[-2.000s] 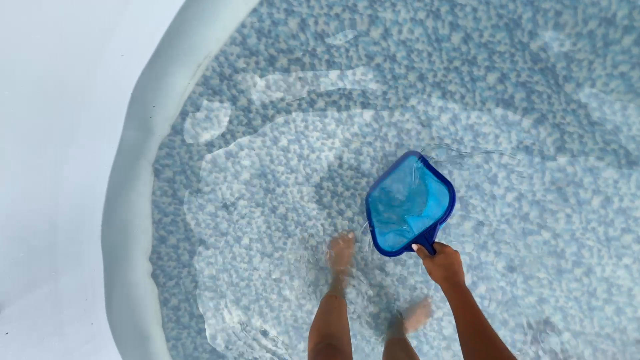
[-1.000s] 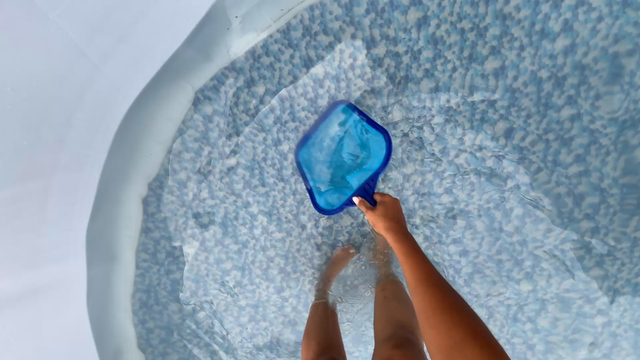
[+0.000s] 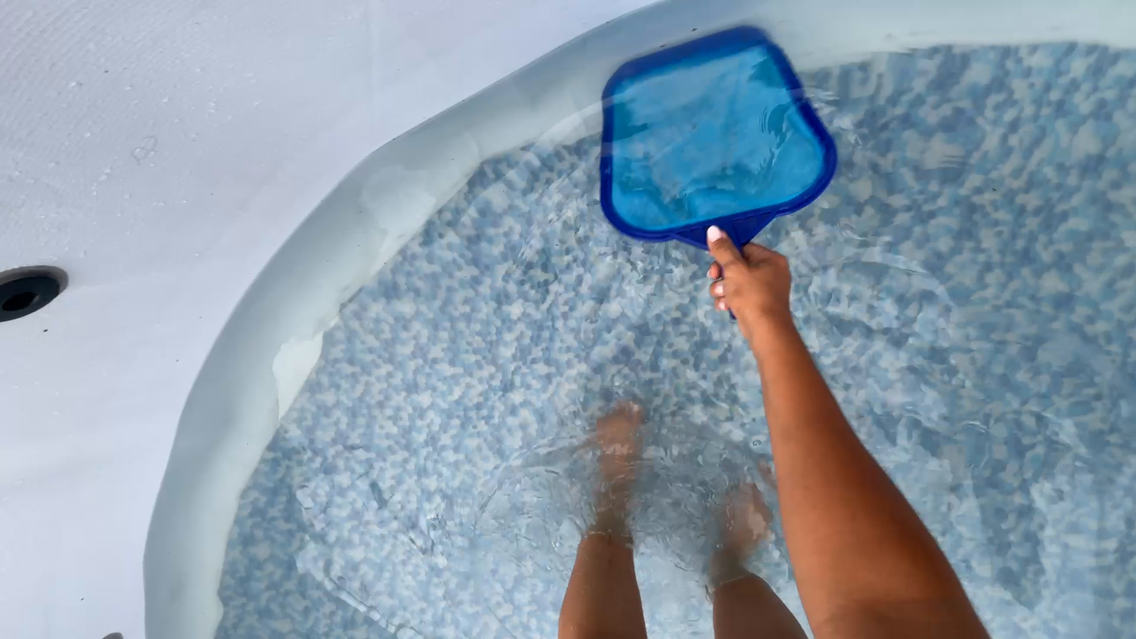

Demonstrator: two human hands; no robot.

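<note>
My right hand (image 3: 753, 277) is closed around the short handle of a blue pool skimmer net (image 3: 717, 138), thumb lying along the handle where it joins the frame. The net's dark blue frame and lighter blue mesh lie at the water's surface, near the curved pool edge at the top centre. No debris can be made out on the mesh. The pool water (image 3: 497, 337) is clear above a mottled blue and white pebble-patterned floor. My left hand is out of view.
My legs stand in the water, feet (image 3: 619, 426) below the surface at lower centre. A pale, rounded pool rim (image 3: 240, 355) curves along the left and top. Left of it, a white pool wall (image 3: 133, 177) carries a round black fitting (image 3: 27, 295).
My right hand has moved the skimmer net forward, from over open water to beside the pool rim. The view has shifted, and the black fitting has come into sight.
</note>
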